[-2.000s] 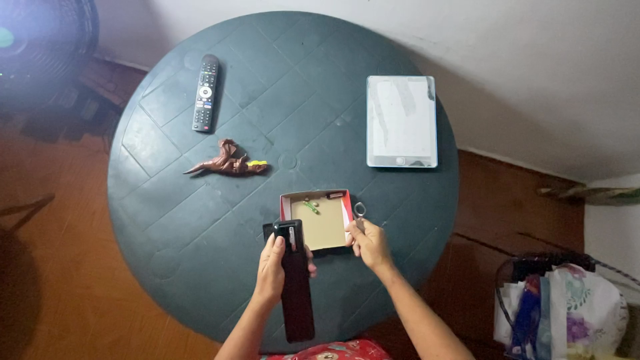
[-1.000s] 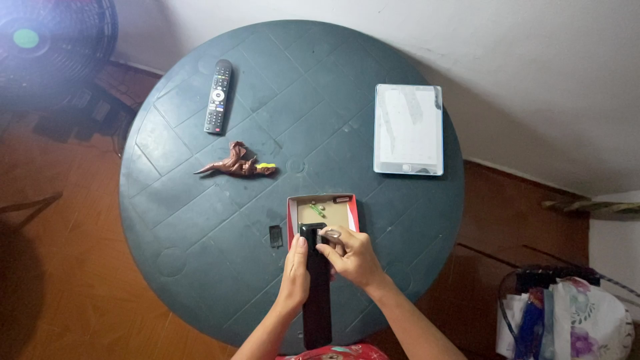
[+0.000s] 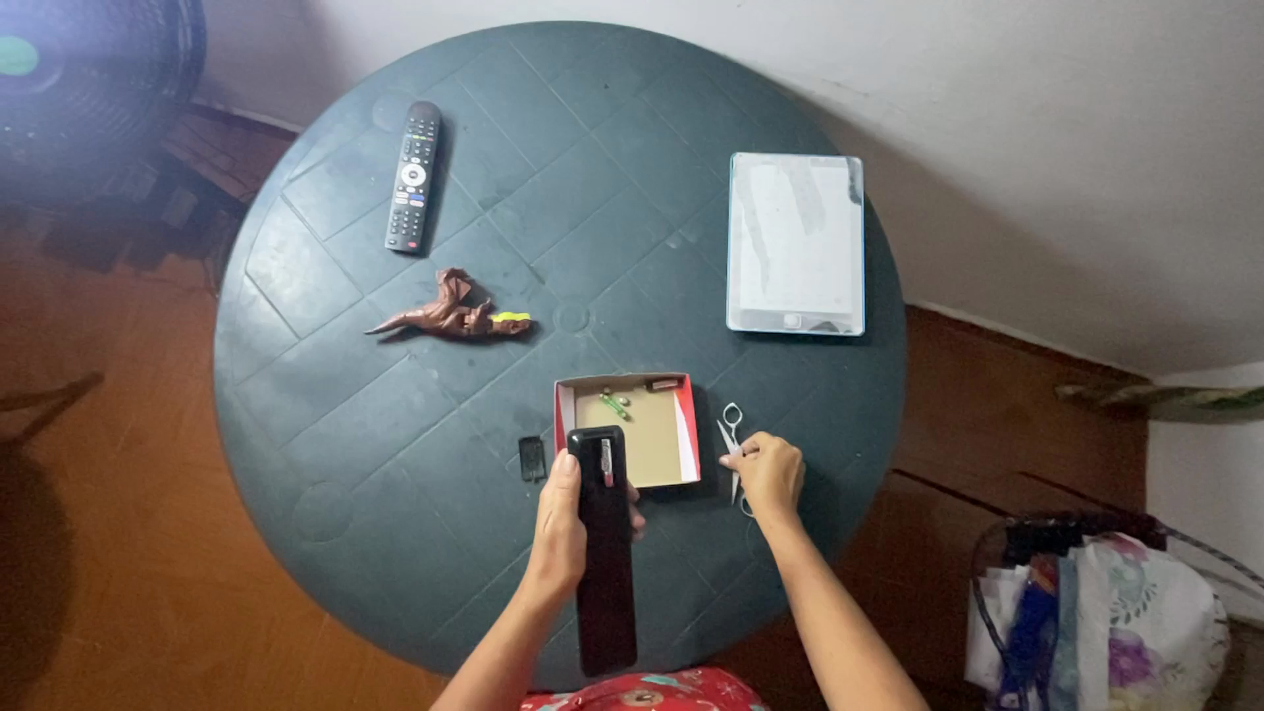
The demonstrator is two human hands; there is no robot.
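My left hand (image 3: 565,523) grips a long black device (image 3: 605,573), which looks like a remote control with its battery compartment exposed and a battery (image 3: 607,462) inside. A small black cover (image 3: 531,459) lies on the table to its left. Fingers of my right hand (image 3: 768,476) pinch a small pair of metal scissors (image 3: 732,434), blades apart, at the right of a shallow cardboard box (image 3: 693,444). Inside the box are a battery (image 3: 665,384) and small green items (image 3: 614,404), too small to name.
The round green plastic table (image 3: 632,286) also bears another remote control (image 3: 414,178), a brown toy dinosaur (image 3: 449,316) and a tablet (image 3: 796,244). A fan (image 3: 89,89) stands at the upper left. A rack with cloths or bags (image 3: 1116,622) is at the lower right.
My right hand has moved from the black device to the right of the box, with the scissors. The small black cover lies on the table, where two seconds ago none showed.
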